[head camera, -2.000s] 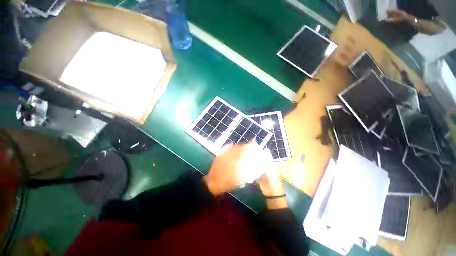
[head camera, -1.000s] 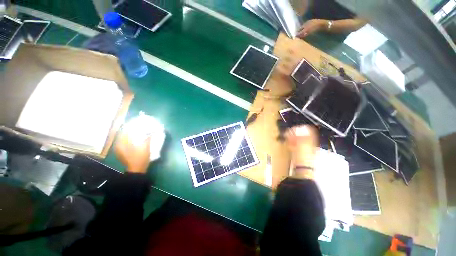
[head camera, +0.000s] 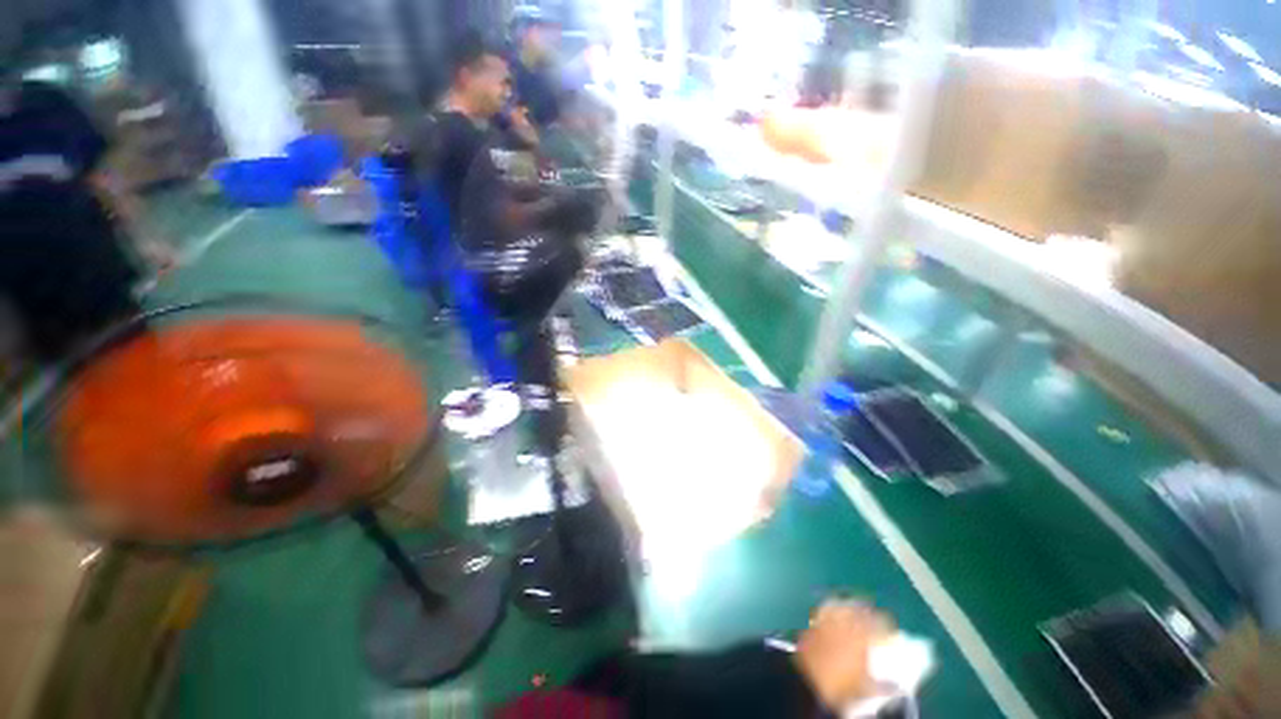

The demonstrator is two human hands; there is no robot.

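Observation:
The picture is blurred. My left hand [head camera: 840, 653] is at the bottom edge, closed on a crumpled white rag [head camera: 899, 663] over the green bench. My dark sleeve runs in from the lower left. My right hand is out of the picture. One framed dark solar panel [head camera: 1124, 653] lies at the lower right, to the right of my left hand. The panel seen in front of me earlier is out of view.
An open carton [head camera: 674, 368] with a glaring white stack stands beyond my hand. A blue-capped bottle [head camera: 818, 464] and dark panels [head camera: 920, 438] are right of it. An orange floor fan [head camera: 239, 429] stands left. People are farther back. White fanned sleeves [head camera: 1222, 513] lie right.
The view has swung left and up, towards the fan and people. My left hand still holds the rag. My right hand, the white sheets and most of the panel pile have left the picture.

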